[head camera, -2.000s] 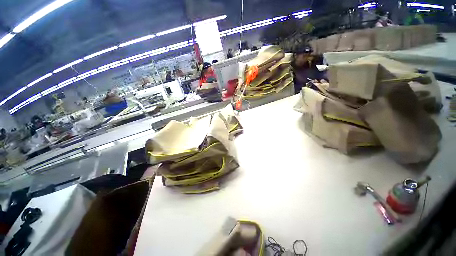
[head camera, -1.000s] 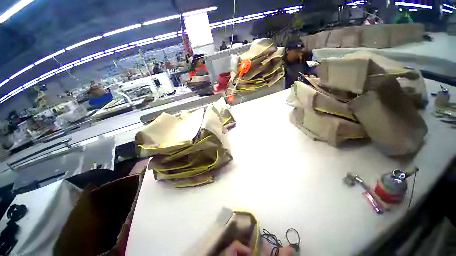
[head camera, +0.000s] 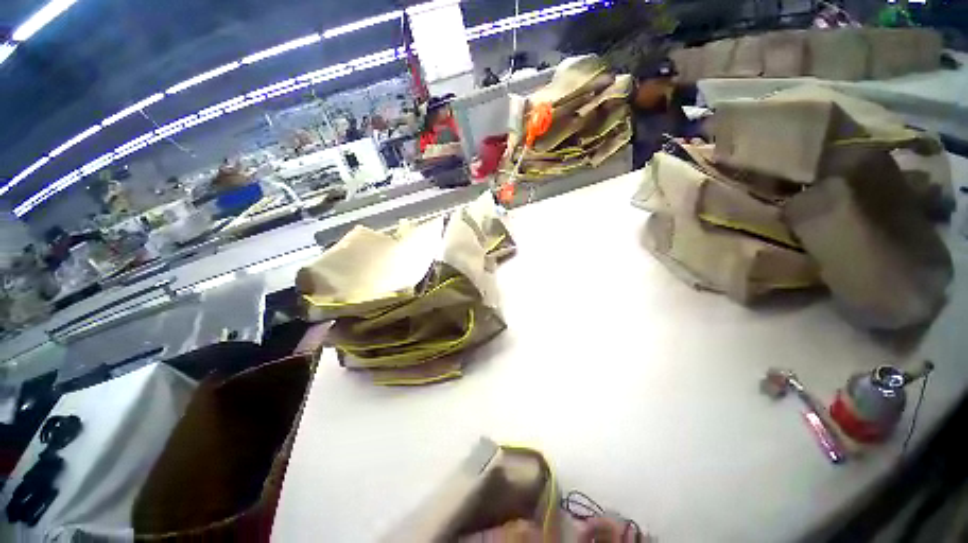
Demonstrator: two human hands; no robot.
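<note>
A beige bag with yellow edging stands at the bottom edge of the picture, its lower part cut off. My left hand shows only as a few fingers against the bag, gripping its cloth. My right hand shows as fingertips just right of the bag, mostly cut off; what it holds is hidden. A thin black cord loops between the bag and my right hand.
Floppy bag piles lie on the white table at left and right. A small hammer and red-silver can lie at right. An open cardboard box stands left of the table. A person sits beyond the table.
The view has shifted slightly. Since two seconds ago, fingertips of my right hand have come into view by the cord, and the cord loop now shows smaller and lower. The bag remains at the bottom edge.
</note>
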